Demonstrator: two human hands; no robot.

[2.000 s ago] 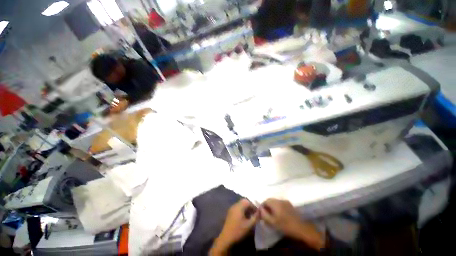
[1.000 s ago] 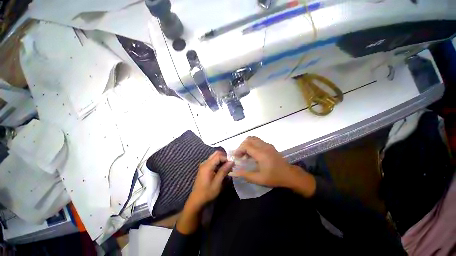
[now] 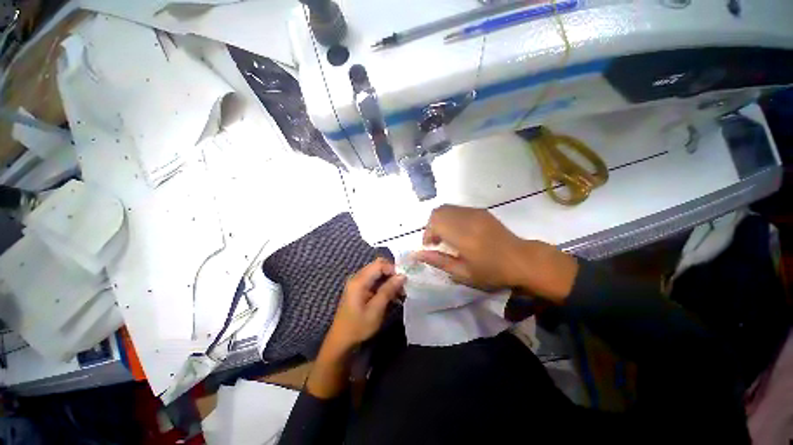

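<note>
The dark checked garment piece [image 3: 317,282] lies over the table's front edge, left of and under my hands. A white lining piece [image 3: 454,315] hangs from its edge below my right hand. My left hand [image 3: 369,300] pinches the cloth edge between thumb and fingers. My right hand [image 3: 474,248] pinches the white piece just beside it. The fingertips hide the exact fold. Both hands are in front of the sewing machine [image 3: 539,83], clear of the presser foot area, which is washed out by the lamp.
Gold-handled scissors [image 3: 569,169] lie under the machine arm. A blue pen [image 3: 509,19] and a grey pen [image 3: 426,33] lie on the machine head. White sheets [image 3: 148,113] spread at the left. The table's front edge [image 3: 643,230] runs at the right.
The view has tilted down and closer since the earliest frame. My right hand has moved slightly right and up from my left, and more of the white piece shows spread below it.
</note>
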